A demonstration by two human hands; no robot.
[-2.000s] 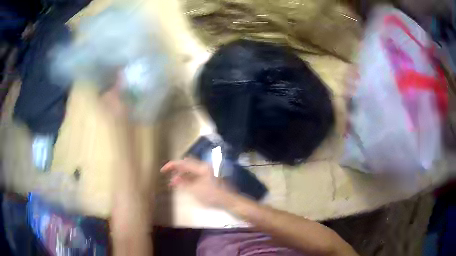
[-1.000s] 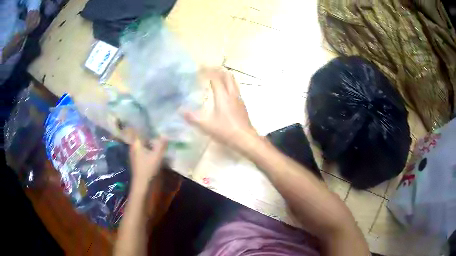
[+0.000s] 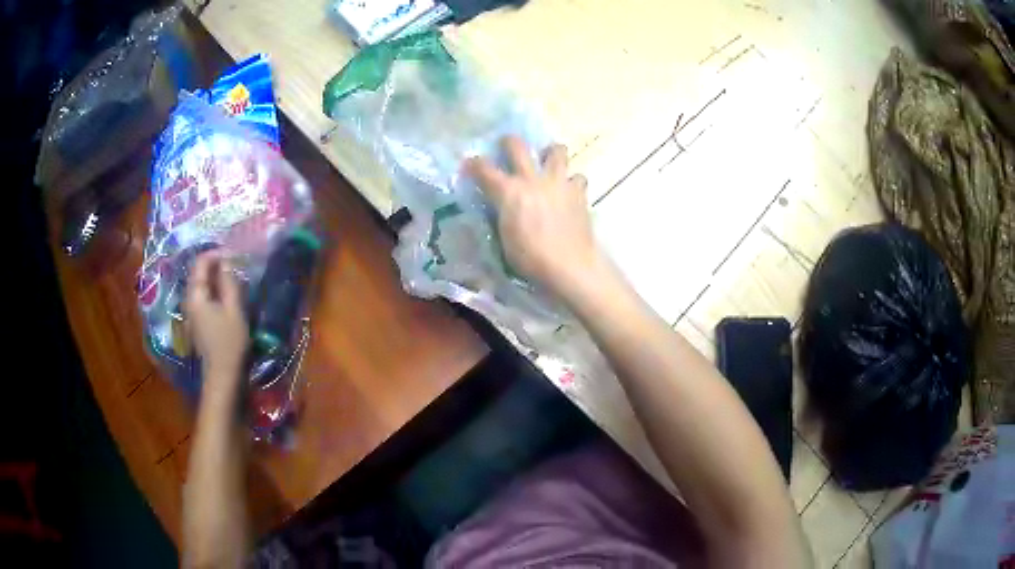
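A limp clear plastic bag with a green edge (image 3: 414, 106) lies at the near edge of the pale table. My right hand (image 3: 540, 211) rests on its right side, fingers apart and bent. My left hand (image 3: 217, 311) is at a clear bag holding dark green cylinders, perhaps thread spools (image 3: 284, 287), on the orange-brown surface at left. Its fingers touch the plastic; whether they grip it is unclear. A blue, white and red packet (image 3: 228, 178) lies there too, partly under clear plastic.
A black phone (image 3: 757, 378) lies on the pale table (image 3: 668, 222), left of a knotted black bag (image 3: 885, 356). Gold-brown fabric (image 3: 935, 167) is at right, a white tote (image 3: 946, 522) at lower right. A small white-labelled packet (image 3: 390, 17) is at the top edge.
The view has swung left. My left hand has moved from the green-edged bag to the bag with cylinders. The green-edged bag now lies on the table with my right hand on it.
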